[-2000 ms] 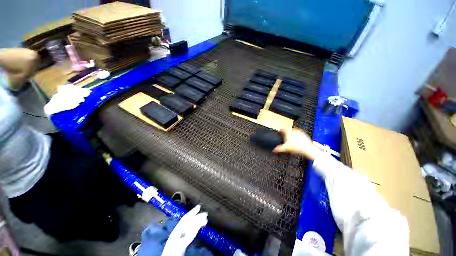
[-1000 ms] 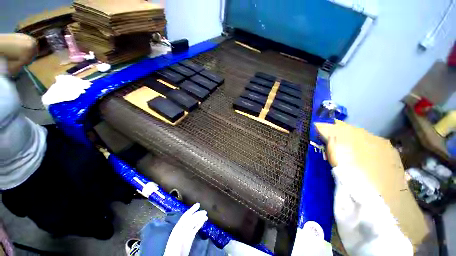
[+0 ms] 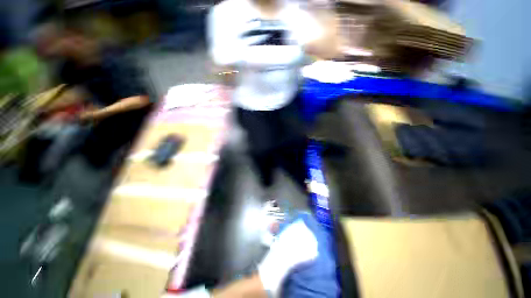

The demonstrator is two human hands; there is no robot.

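Note:
The frame is strongly motion-blurred. My left hand, in a white glove, is low in the centre, over blue cloth; its fingers are too blurred to read. My right hand is not in view. A tan cardboard sheet is at the lower right, over the near part of the dark mesh belt; what supports it cannot be told. Black housings stand on the belt beyond it, beside a bare bit of cardboard. One black housing lies on the side table at left.
A person in a white top stands between the side table and the blue-wrapped frame. Another person in dark clothing is at far left. A cardboard stack is at the upper right.
The view has swung left, bringing in the side table. The cardboard sheet that my right hand touched at the belt's right side is gone from there; a sheet shows over the near belt. My right hand has left view.

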